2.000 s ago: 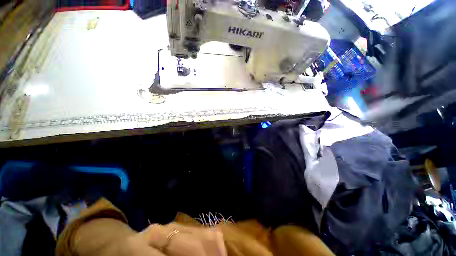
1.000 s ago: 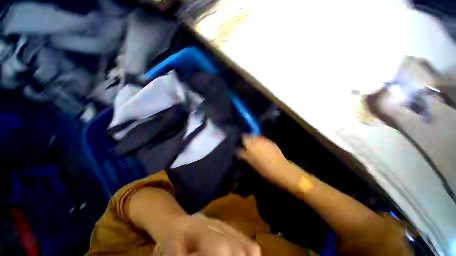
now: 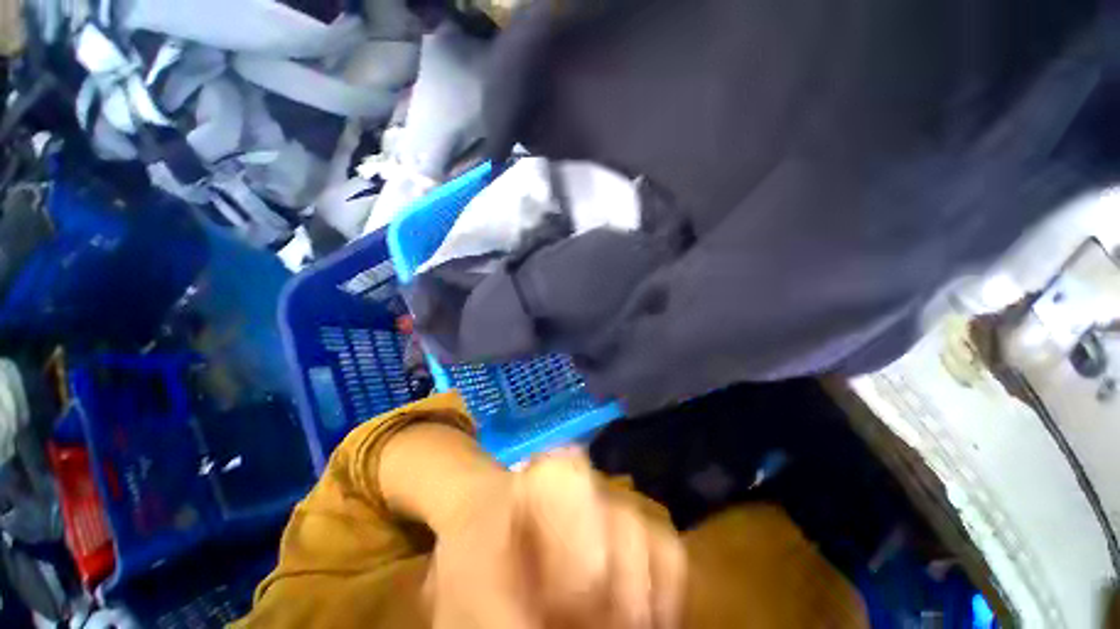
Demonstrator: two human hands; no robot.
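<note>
A large dark cloth (image 3: 786, 184), blurred, spans the upper middle and right of the view. It hangs over the sewing table's edge and partly over a bright blue open-mesh basket (image 3: 540, 436). Pale and dark cloth pieces (image 3: 510, 215) lie in that basket. My left hand (image 3: 571, 553) is at the bottom centre, below the basket, near my lap. It is blurred with fingers bent, and I cannot tell if it holds anything. My right hand is not visible; the cloth covers much of that side.
A darker blue crate (image 3: 301, 350) stands left of the bright basket. Grey and white offcuts (image 3: 233, 105) are heaped at the upper left. A red item (image 3: 80, 516) and more blue crates (image 3: 105, 393) are at the left. The white table (image 3: 940, 442) and part of the machine (image 3: 1069, 332) are at the right.
The large dark cloth now stretches over the basket and table. My right hand has gone out of sight. My left hand remains low at the centre. The bright basket's near side is now exposed.
</note>
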